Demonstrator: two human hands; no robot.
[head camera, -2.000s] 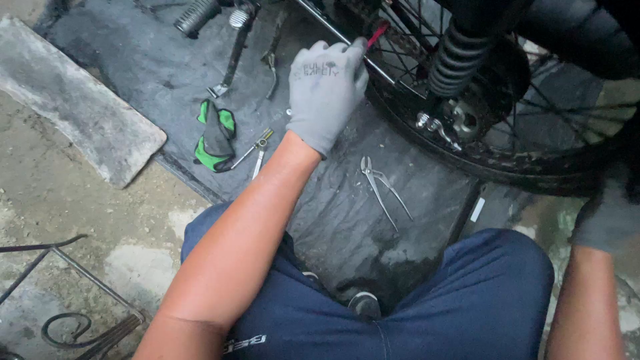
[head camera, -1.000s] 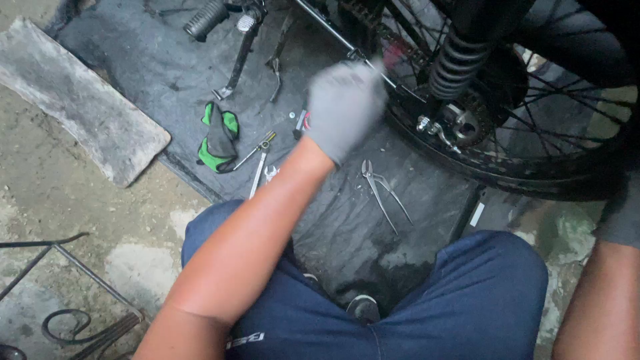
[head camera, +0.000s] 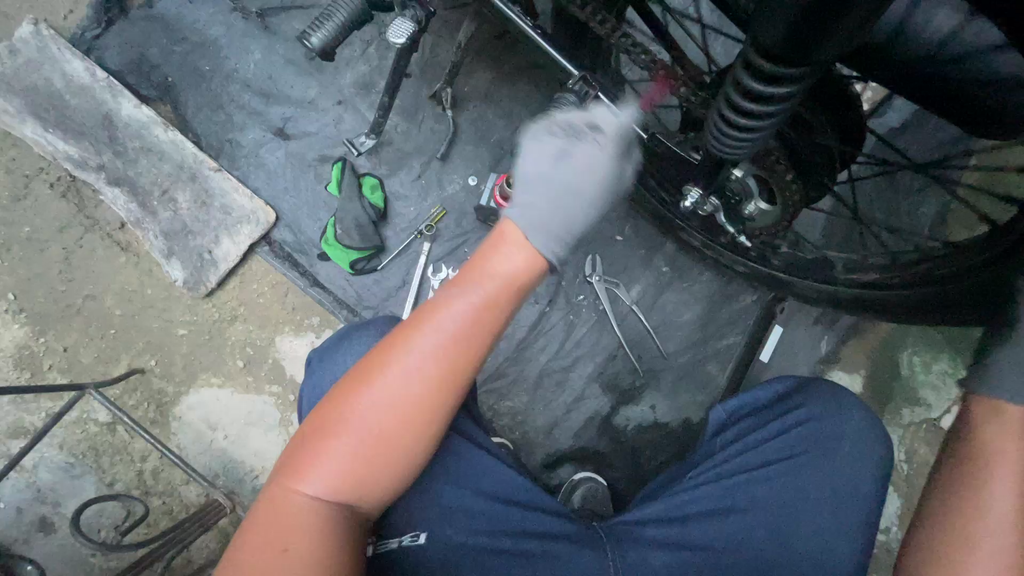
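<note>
My left hand (head camera: 574, 172), in a grey glove and blurred, holds a red-ended tool (head camera: 658, 90), possibly a brush, against the motorcycle's drive chain (head camera: 620, 36). Its exact kind is unclear. At the right edge my right hand (head camera: 996, 356), gloved and partly cut off, is beside the rear tire (head camera: 864, 300); its fingers are hidden in shadow. A coil-spring shock absorber (head camera: 756, 104) stands in front of the wheel, near the rear sprocket (head camera: 764, 196). Below my left hand, metal pliers (head camera: 616, 308) lie with their handles spread.
On the dark mat (head camera: 264, 120) lie a green and grey glove (head camera: 352, 216), wrenches (head camera: 418, 276) and a small red item (head camera: 502, 190). A kickstand (head camera: 388, 92) and rubber footpeg (head camera: 336, 28) are at the top. A stone slab (head camera: 132, 160) and metal frame (head camera: 160, 448) are left.
My left hand has moved a little down from where it was two seconds ago, and the small red item beside it has come into view. My right hand has shifted toward the right edge.
</note>
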